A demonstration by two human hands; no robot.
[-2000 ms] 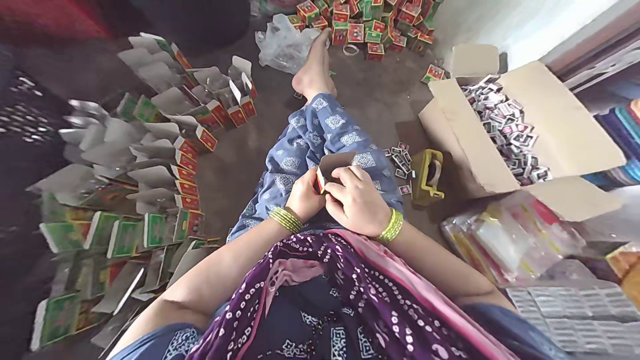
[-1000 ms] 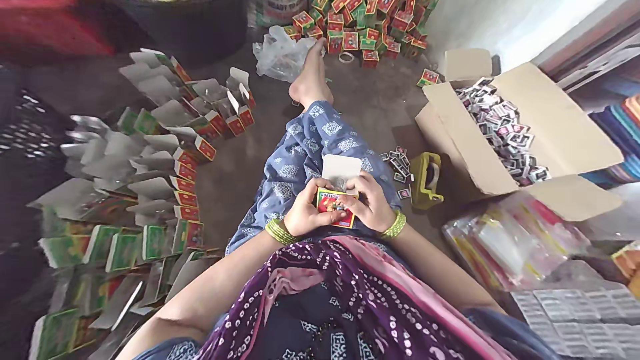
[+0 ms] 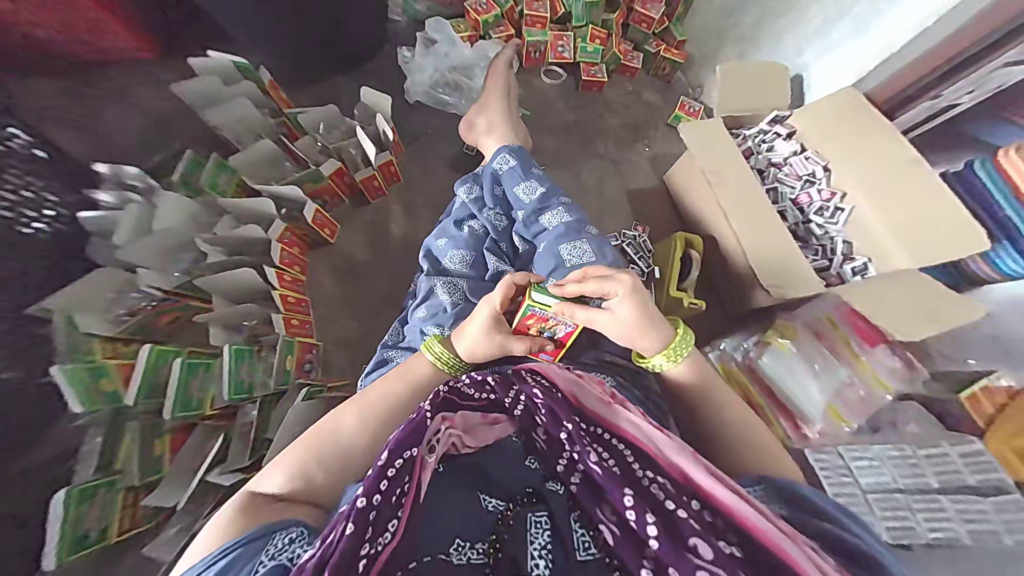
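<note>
Above my lap, my left hand [image 3: 498, 322] grips a small red and green printed carton [image 3: 547, 326] by its left side. My right hand [image 3: 612, 308] has its fingers on the carton's upper right edge, where the top looks folded over. Beyond my right hand, small dark and white packets [image 3: 636, 250] lie on the floor beside a yellow tape dispenser [image 3: 680, 276]. To the left stand rows of printed cartons with raised grey flaps [image 3: 292, 280]. What the carton holds is hidden.
A cardboard box [image 3: 896, 188] of small packets stands at the right, near plastic-wrapped packs [image 3: 816, 360] and silvery packs [image 3: 920, 488]. Closed cartons [image 3: 592, 76] are heaped at the top, beside a clear plastic bag [image 3: 448, 68] near my foot.
One second ago the carton's grey flap stood raised between my hands; now it no longer stands up and the green top shows. My right hand has moved over the top edge.
</note>
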